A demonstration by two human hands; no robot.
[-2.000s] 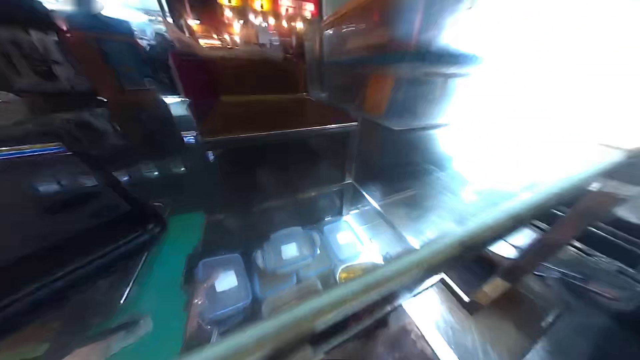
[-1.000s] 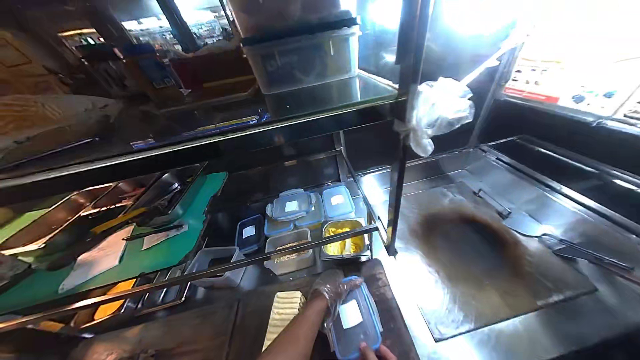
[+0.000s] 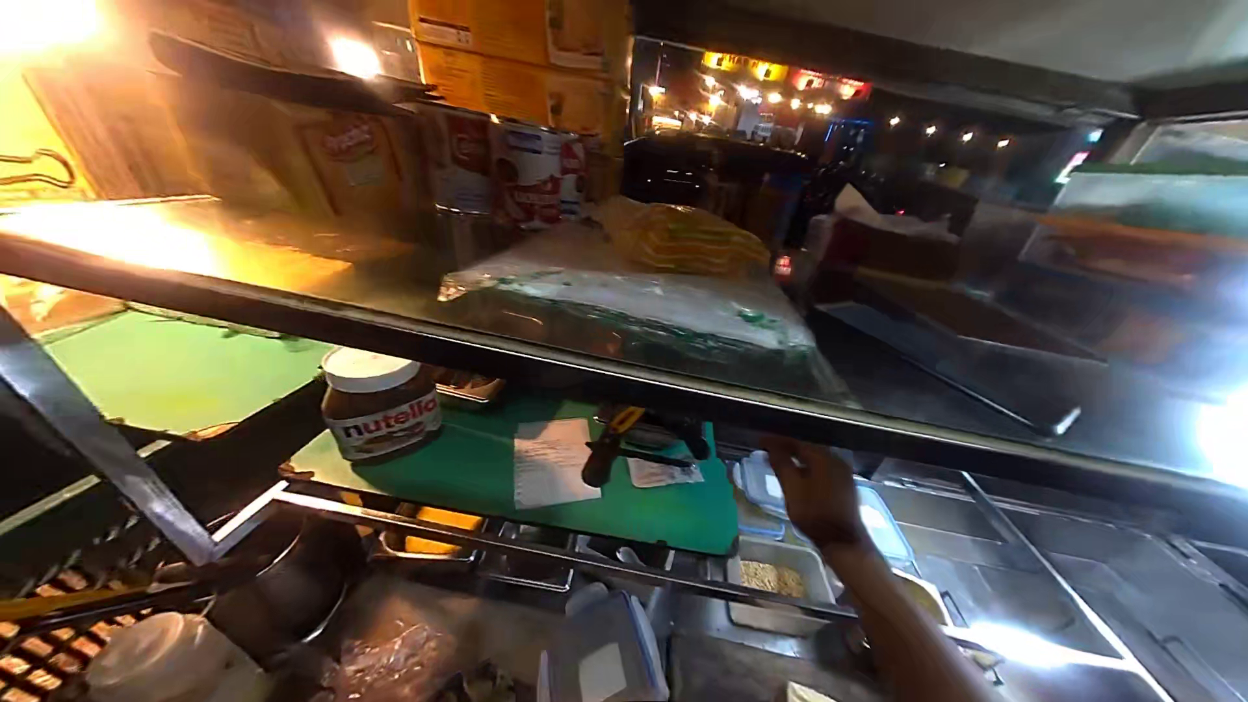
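Note:
My right hand (image 3: 814,487) reaches up from the lower right, just under the front edge of the metal shelf (image 3: 624,375). Its fingers look bent, and what they touch is unclear. Beneath and beside it are a blue-edged lidded container (image 3: 762,485), another such lid (image 3: 882,526) and an open tub of pale chopped food (image 3: 773,575). To the left, a green cutting board (image 3: 478,507) carries a Nutella jar (image 3: 382,409), a sheet of paper (image 3: 556,463) and a yellow-and-black handled tool (image 3: 612,448). A clear container with a blue rim (image 3: 604,648) is at the bottom. My left hand is out of view.
On the shelf lie cans (image 3: 526,171), a plastic-wrapped pack (image 3: 692,239), a large plastic bag (image 3: 624,297) and a dark flat case (image 3: 955,351). A metal rail (image 3: 546,548) crosses the front. A black pot (image 3: 283,585) and plastic basket (image 3: 58,634) stand lower left.
One second ago both my hands were at a blue-lidded container near the bottom; now only the right shows, raised under the shelf edge. The view has swung left.

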